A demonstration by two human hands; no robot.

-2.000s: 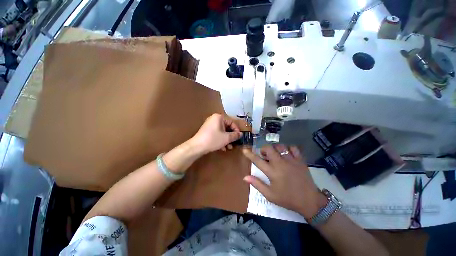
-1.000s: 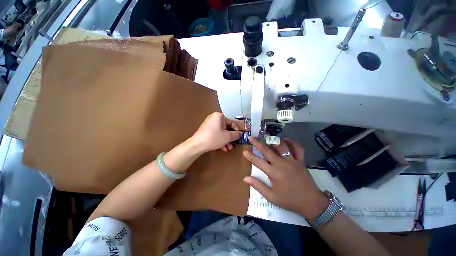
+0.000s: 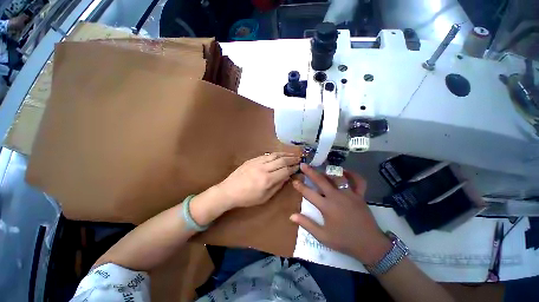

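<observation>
A brown cut panel (image 3: 260,230) lies under both hands, its right edge at the presser foot and needle (image 3: 307,154) of the white sewing machine (image 3: 414,100). My left hand (image 3: 257,180) lies flat on the panel, fingers together and pointing right to the needle area. My right hand (image 3: 334,209) rests at the panel's right edge, fingers spread, index fingertip just below the presser foot. The black label is mostly hidden at the fingertips; only a dark bit shows there. Neither hand visibly grips anything.
The stack of brown panels (image 3: 221,68) is at the left, over a pale board. Black label bundles (image 3: 425,191) lie under the machine arm. Small scissors (image 3: 495,250) and a printed scale (image 3: 467,258) are at the front right. Brown pieces (image 3: 183,271) hang low by the lap.
My left hand has gone from pinching the black label to lying flatter on the panel. The label is now mostly covered. The machine appears slightly further right as the view shifted.
</observation>
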